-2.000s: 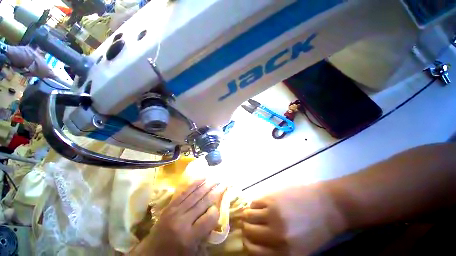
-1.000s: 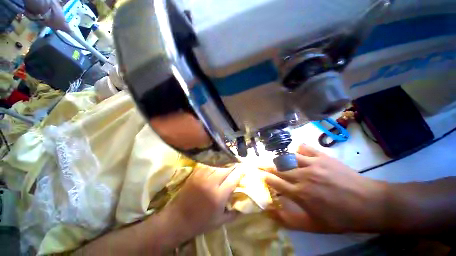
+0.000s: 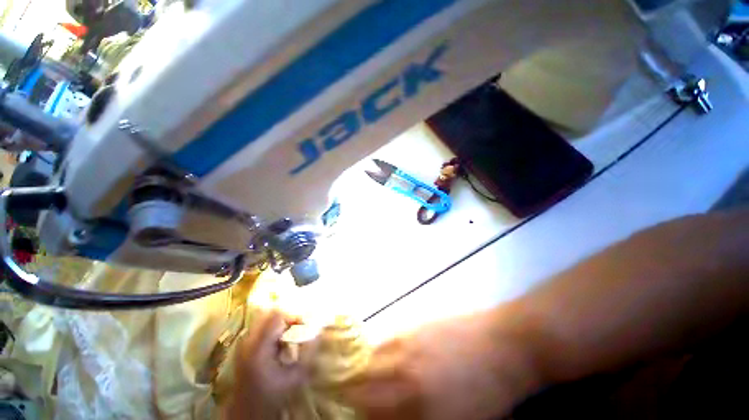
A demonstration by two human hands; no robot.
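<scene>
Yellow satin-like cloth (image 3: 176,332) lies in folds under and left of the machine head, with a sheer white lace patch (image 3: 103,361) at its left. My left hand (image 3: 267,365) is just below the bright needle area and pinches a bunched edge of the cloth. My right hand (image 3: 435,369) is blurred, right of the bunched cloth, with its fingers at the gathered part. The white sewing machine (image 3: 271,115) with blue stripe and JACK lettering stands above both hands. Glare hides the needle and presser foot.
Blue-handled thread snips (image 3: 415,190) lie on the white table (image 3: 460,271), beside a small charm and a black smartphone (image 3: 513,148) below the machine arm. A curved metal bar (image 3: 107,299) is at the head's left end. A metal fitting (image 3: 692,94) is at the right.
The view has swung back from close to the machine head. My right hand has moved from beside the needle down toward me; my left hand also sits lower, with the cloth bunched between them.
</scene>
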